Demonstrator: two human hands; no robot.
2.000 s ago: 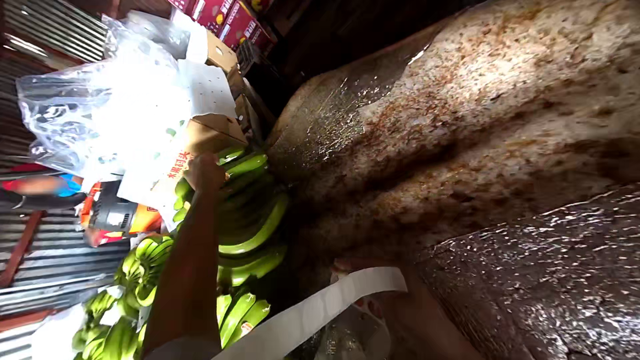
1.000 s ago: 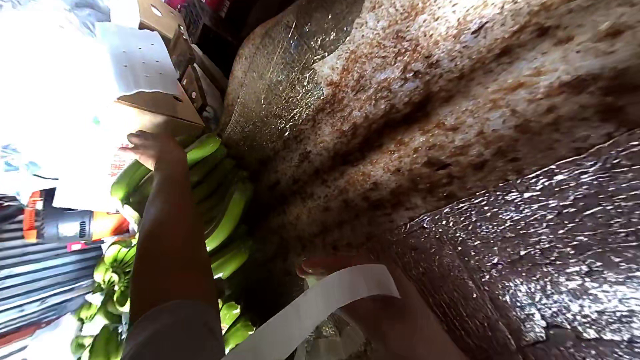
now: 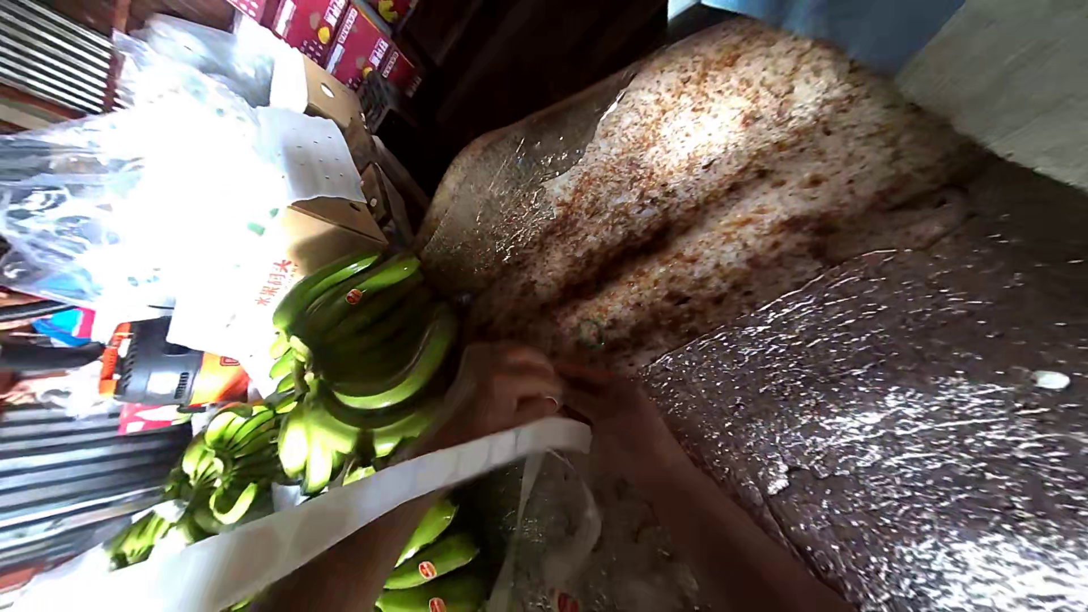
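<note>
A large hand of green bananas (image 3: pixel 365 340), one with a small red sticker, lies left of centre against a cardboard box. More green bananas (image 3: pixel 225 463) are at the lower left, and others with stickers (image 3: pixel 433 561) show below. My left hand (image 3: pixel 514 382), blurred and with its fingers bent, is just right of the large bananas, by my right hand. A long white strip (image 3: pixel 340 493) crosses my left forearm and curls over at my right hand (image 3: pixel 591 395), which appears to hold it. Shadow and the strip hide parts of both hands.
The cardboard box (image 3: pixel 327 229) bears printing, with clear plastic wrap (image 3: pixel 76 195) beside it. An orange and grey power tool (image 3: pixel 170 365) is at the left. Red cartons (image 3: pixel 340 38) stand at the top. A stained, wet-looking surface (image 3: pixel 722 153) and a dark glossy one (image 3: pixel 892 408) extend rightward.
My left hand has moved from the bananas beside the box back to my right hand. The large bananas are now more fully in view. The view has shifted.
</note>
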